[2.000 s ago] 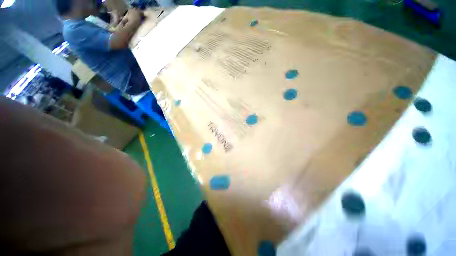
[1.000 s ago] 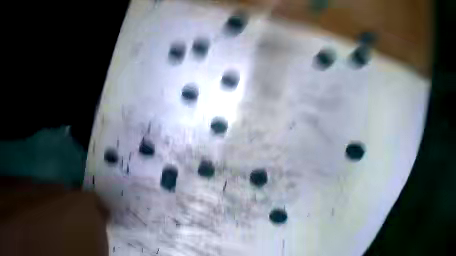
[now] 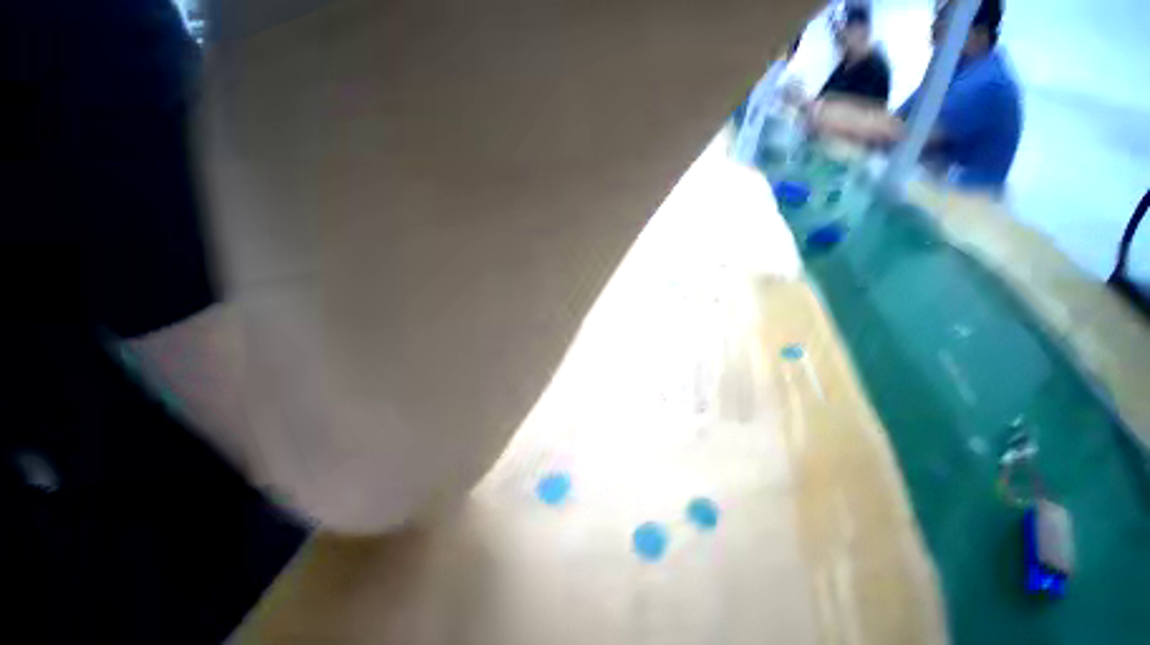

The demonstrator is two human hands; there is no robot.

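A large, blurred bare arm of mine crosses the upper left and centre, with a dark sleeve beside it. I cannot tell which arm it is. Neither my left hand nor my right hand can be made out. A blue battery-and-board assembly lies on the green conveyor belt at the lower right, with thin curly wires at its far end. Several blue-teal dots lie on the tan bench covering; one more sits near its belt-side edge.
Further blue items lie on the far part of the belt. A white sheet covers the far bench. A person in blue and another in black are beyond the belt. A tan edge runs along the belt's far side.
The view has swung from the dotted white sheet to the tan covering and the belt. My bare arm now fills much of the upper left. The blue assembly has come into view.
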